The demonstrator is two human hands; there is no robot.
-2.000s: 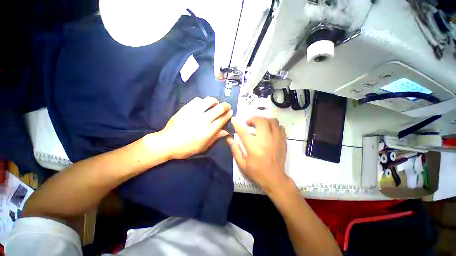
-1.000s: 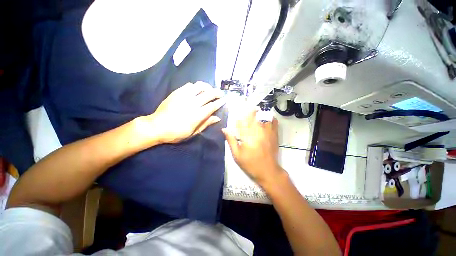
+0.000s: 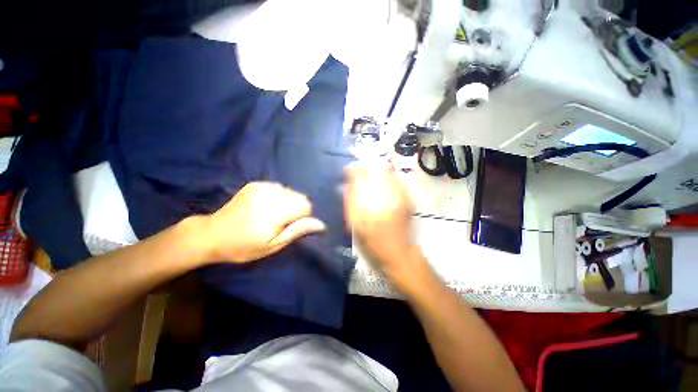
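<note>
A large dark navy garment piece lies over the white table, its right edge running down past the presser foot, which is under strong lamp glare. My left hand rests on the cloth with its fingers curled; whether it grips a fold cannot be told. My right hand is blurred at the cloth's right edge, just below the presser foot; its fingertips are lost in glare. A white label shows on the upper part of the cloth, beside a bright white curved area.
The white sewing machine head fills the upper right. Black scissors handles lie beside the foot, left of a black smartphone. An open accessory box stands at far right. A red perforated basket is at far left.
My left hand has moved down and slightly left, away from the presser foot, and its fingers have curled. My right hand stays near the cloth edge. The camera view has shifted a little.
</note>
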